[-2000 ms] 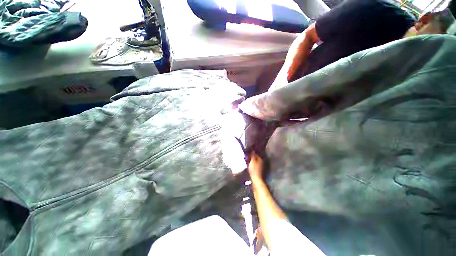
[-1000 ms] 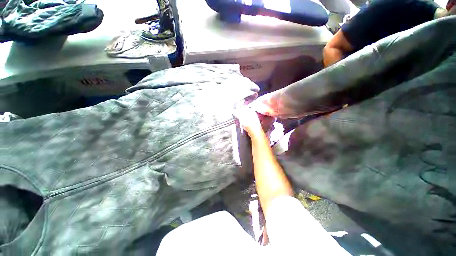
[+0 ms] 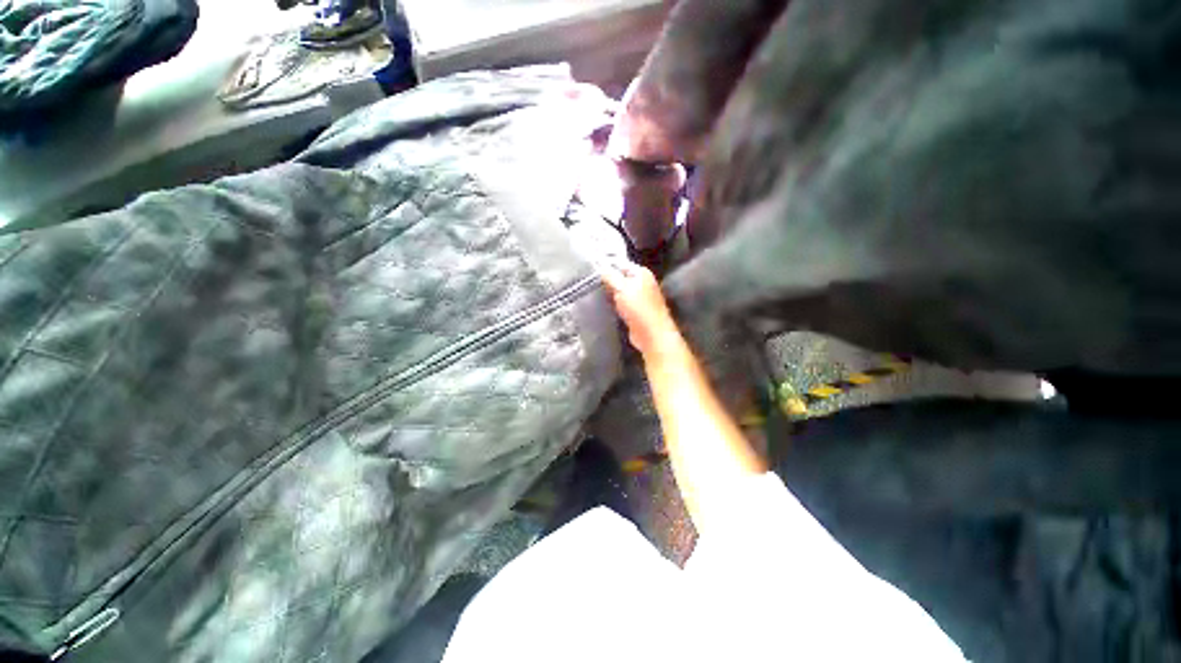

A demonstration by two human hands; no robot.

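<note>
A grey mottled jacket (image 3: 279, 376) lies spread from the left edge to the middle. Its zip (image 3: 376, 395) runs diagonally, with a puller at the lower left. My right hand (image 3: 624, 279) reaches up from a white sleeve and is closed on the jacket's edge by the zip's upper end; glare hides the fingertips. A dark ring-like opening (image 3: 652, 207) shows just beyond it. Another large grey garment part (image 3: 907, 181) rises across the upper right, blurred. My left hand is not in view.
A dark iron (image 3: 343, 23) stands on a crumpled pale cloth (image 3: 279, 71) at the back. A heaped grey garment (image 3: 84, 52) is at the top left. Yellow-and-black floor tape (image 3: 855, 382) shows right of my forearm.
The view has shifted. The grey garment on the right has risen and swung across the upper right, uncovering floor tape. The other person in dark clothing has left view. My right hand stays by the zip's end.
</note>
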